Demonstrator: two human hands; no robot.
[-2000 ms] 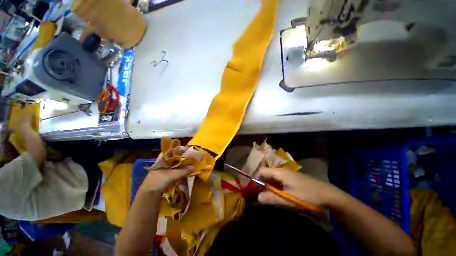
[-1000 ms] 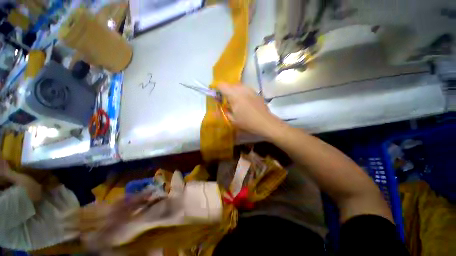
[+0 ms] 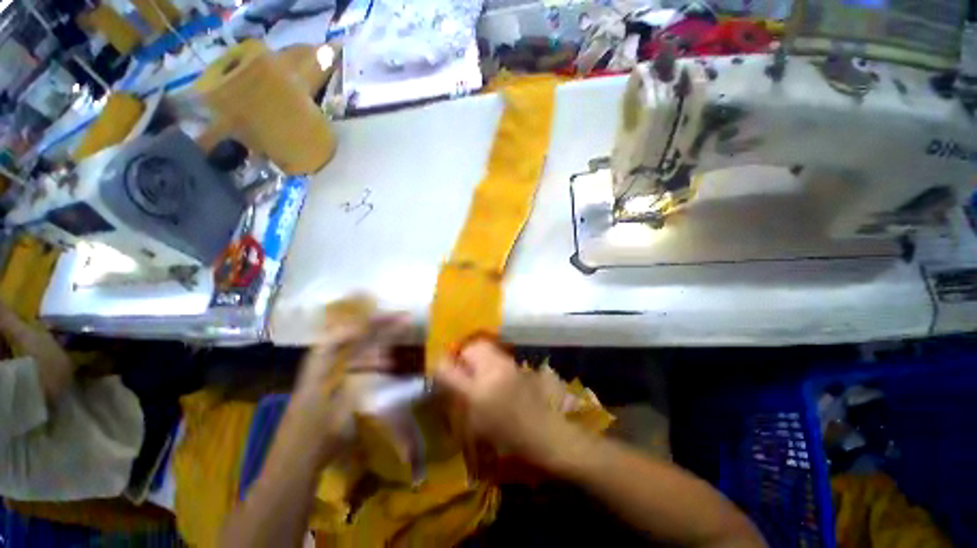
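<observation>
A long mustard-yellow band point(image 3: 498, 198) lies across the white sewing table, and its near end hangs over the front edge. My right hand point(image 3: 487, 391) is closed at that near end. An orange-red handle shows at its fingers, and the scissors' blades are mostly hidden. My left hand point(image 3: 348, 359) is blurred at the table edge to the left, with yellow fabric beside its fingers; its grip is unclear. A crumpled yellow-and-cream bundle point(image 3: 402, 503) lies in my lap below both hands, partly covered by my forearms.
An off-white sewing machine point(image 3: 739, 150) stands right, its needle light on. A grey machine point(image 3: 161, 193), red-handled scissors point(image 3: 239, 263) and a tan-yellow thread cone point(image 3: 268, 107) are left. A blue crate point(image 3: 820, 450) is lower right. Another person's sleeve point(image 3: 64, 428) shows lower left.
My right hand moved from midway up the band down to its near end. My left hand has come up from the lap towards the table edge. The view shows more of the table's back.
</observation>
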